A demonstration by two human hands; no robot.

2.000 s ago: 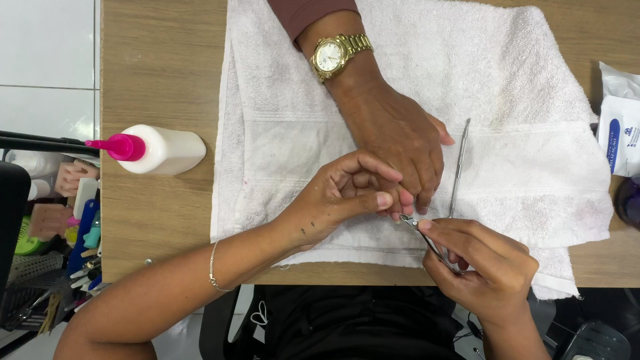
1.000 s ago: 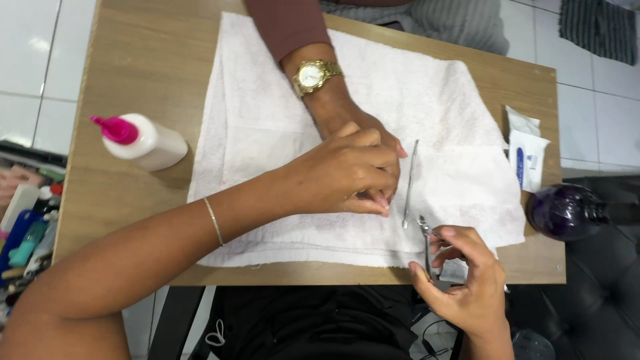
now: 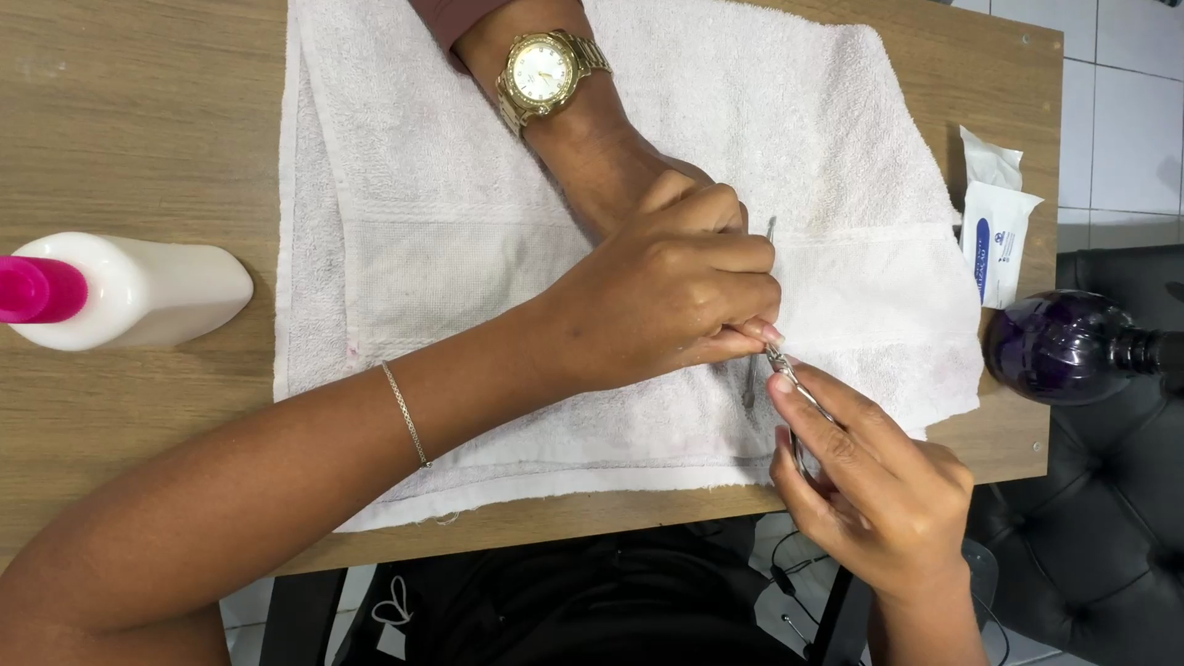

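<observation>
My left hand [image 3: 680,282], with a thin bracelet at its wrist, is closed around the fingers of another person's hand [image 3: 684,171], and mostly hides them. That person wears a gold-coloured wristwatch [image 3: 541,74]. Between the thumb and fingers of my right hand [image 3: 869,462] is a metal cuticle nipper [image 3: 797,388], its jaws at a fingertip held by my left hand. A slim metal manicure tool [image 3: 750,379] lies on the white towel [image 3: 444,277], partly hidden behind the hands.
At the left of the wooden table [image 3: 139,139] lies a white bottle [image 3: 176,291] with a pink cap. Along the right edge are a torn white packet [image 3: 999,236] and a dark purple bottle [image 3: 1059,347]. A black tufted seat [image 3: 1091,518] stands beyond.
My right hand has brought the nipper from a spot apart from the fingers, one second ago, up to a fingertip. My left hand now covers the other person's fingers more than two seconds ago.
</observation>
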